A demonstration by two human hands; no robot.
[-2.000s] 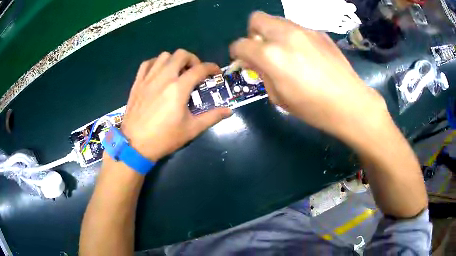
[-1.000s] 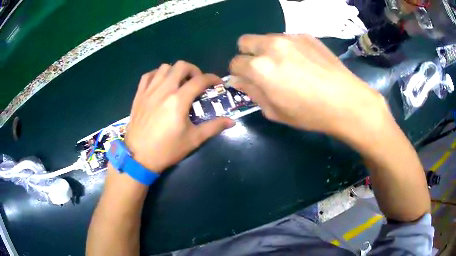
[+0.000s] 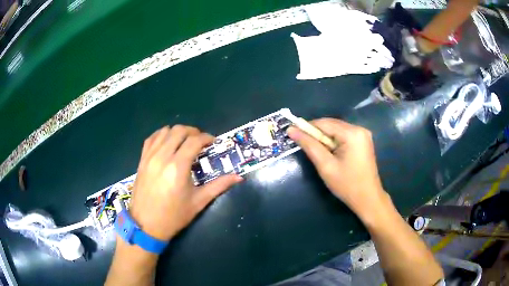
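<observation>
An open power strip base (image 3: 267, 162) lies aslant on the bench, with a populated circuit board (image 3: 254, 146) inside. My left hand (image 3: 170, 176), with a blue wrist strap (image 3: 139, 237), lies across the strip and grips its edges between thumb and fingers, hiding the middle part. My right hand (image 3: 346, 162) holds a small cream-handled tool (image 3: 313, 132) between thumb and fingers, its pale tip at the strip's right end. Blue and yellow lead wires (image 3: 106, 204) show at the left end, where a white power cord (image 3: 70, 227) leaves.
A white plug (image 3: 71, 246) lies at left by clear plastic. White gloves (image 3: 340, 53) lie at the back. A black gun with pale nozzle (image 3: 410, 82) lies back right, near another person's arm (image 3: 449, 25). A bagged white cord (image 3: 464, 111) is at right. A chipped white rail (image 3: 167, 56) runs behind.
My right hand has moved right and down, uncovering the tool and the strip's right end. My left hand and the strip sit lower in view. Another person's arm has appeared at the back right.
</observation>
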